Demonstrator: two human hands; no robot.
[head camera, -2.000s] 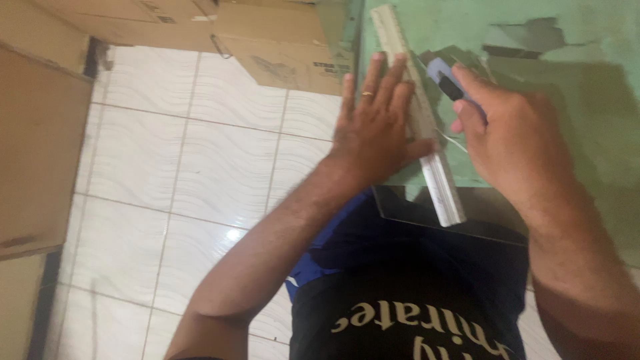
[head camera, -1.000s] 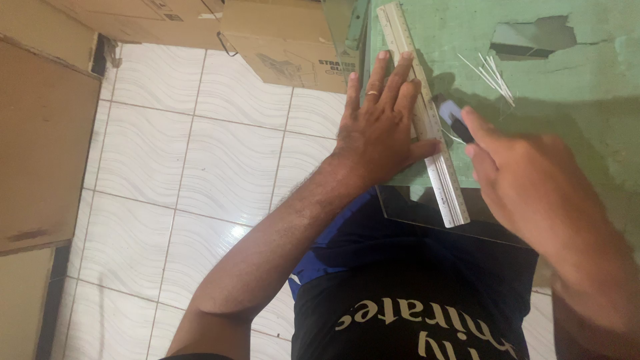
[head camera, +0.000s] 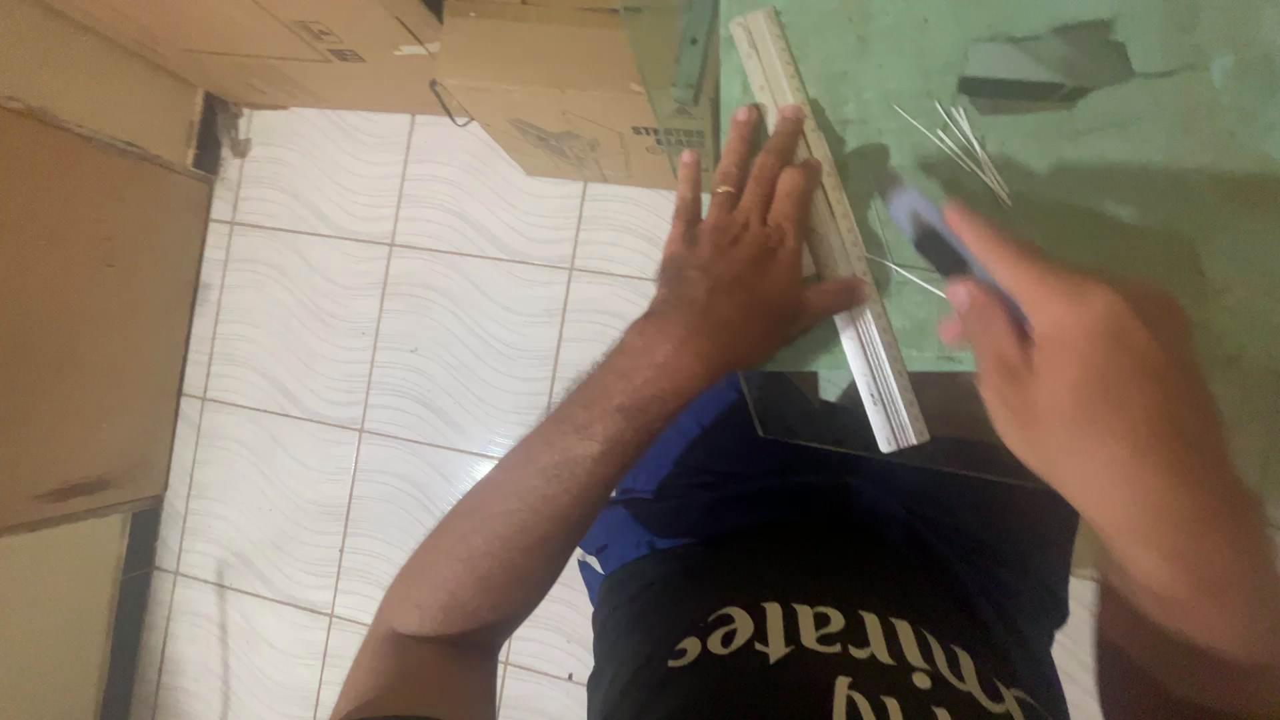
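Note:
My left hand lies flat with its fingers spread, pressing on a metal ruler that runs at a slant across the green tabletop and past its near edge. To the right of the ruler, my right hand grips a utility knife with a pale purple and black body; it is blurred, and its blade cannot be made out. A thin white strip lies between the ruler and my right hand. Several more thin white strips lie in a loose bunch farther back.
A dark, irregular patch shows on the tabletop at the back right. A dark glass-like sheet juts out at the near edge. Cardboard boxes stand left of the table, on a white tiled floor. A brown panel is at far left.
The knife in my right hand has moved toward me from its place two seconds ago, and the bunch of white strips it partly covered is now in view. My left hand stays on the ruler.

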